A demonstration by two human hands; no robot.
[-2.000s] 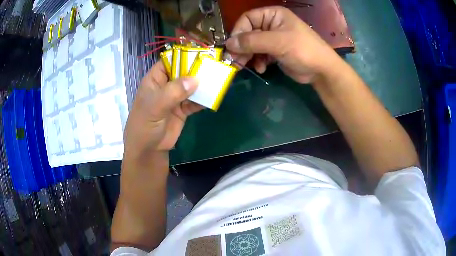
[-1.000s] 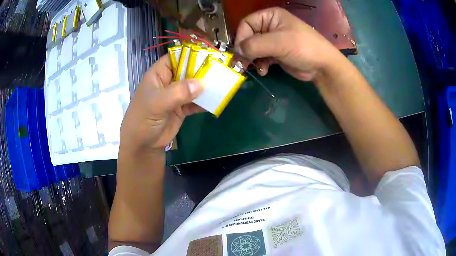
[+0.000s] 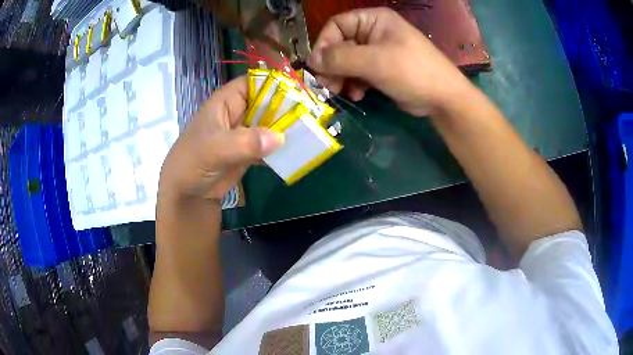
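My left hand [image 3: 215, 142] holds a fan of several white-silver pouch cells [image 3: 298, 149] with yellow edges, thumb on the front cell. Thin red lead wires [image 3: 243, 61] stick out from the tab ends towards the upper left. The front cell's short silver tabs [image 3: 334, 129] point to the right. My right hand [image 3: 375, 59] is at the tab end of the fan, thumb and index finger pinched together beside a thin dark lead wire [image 3: 352, 105]. What the fingertips hold is too small to tell.
A thick stack of white blister trays [image 3: 121, 118] stands at left, several cells in its top pockets. Brown-grey welding head metal [image 3: 288, 31] and a reddish board [image 3: 458, 31] lie beyond my hands on the green bench [image 3: 416, 163]. Blue bins [image 3: 41, 201] stand at far left and right.
The fan of cells has turned clockwise and spread, and its front cell sits lower. My left hand has tilted with it. My right hand has stayed nearly in place at the tab end.
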